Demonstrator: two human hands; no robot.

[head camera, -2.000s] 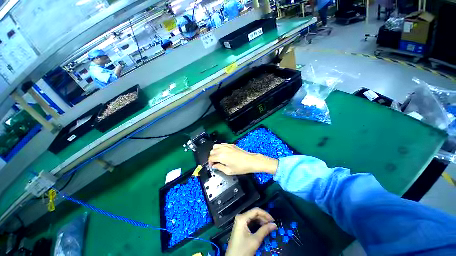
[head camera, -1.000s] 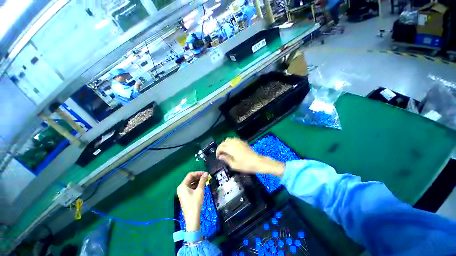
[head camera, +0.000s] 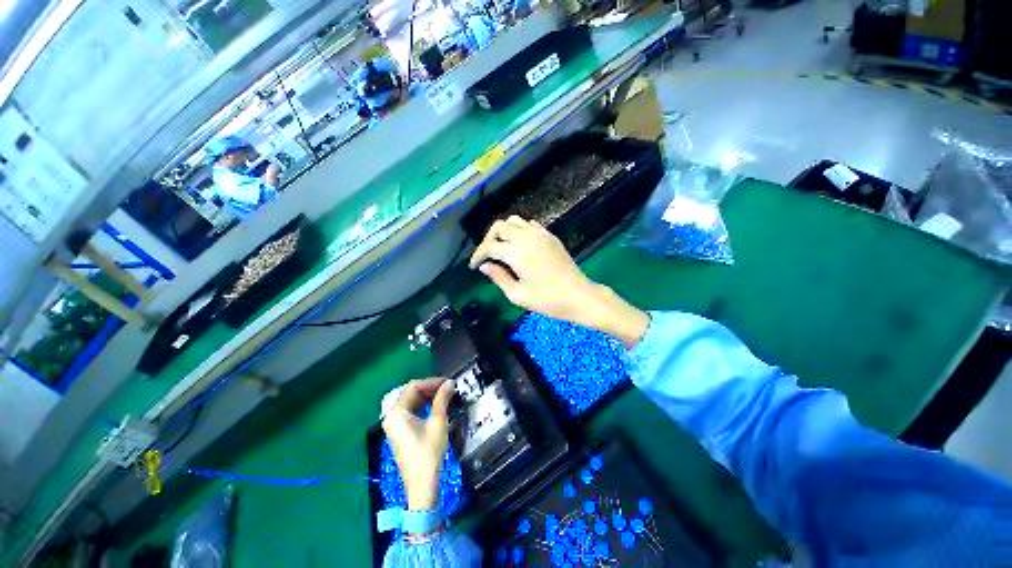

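Note:
The black jig with silvery metal blocks stands between two trays of blue disc components. My left hand, with a pale wrist strap, is over the left tray, thumb and fingertips close together beside the metal blocks; whether it pinches a part cannot be seen. My right hand is raised at the front edge of the deep black bin, behind the jig, fingers curled; its fingertips show no clear part. The right tray is full of blue discs. The front tray holds loose blue discs with long leads.
The deep black bin holds brownish-grey small parts. A clear bag with blue parts lies to its right. Another clear bag lies at the lower left. A blue cord crosses the left bench. Black bins stand on the raised shelf. People in blue are beyond.
My right hand has moved from the jig up and back to the deep bin. My left hand came from the front tray to the jig's left side and has stayed there since one second ago.

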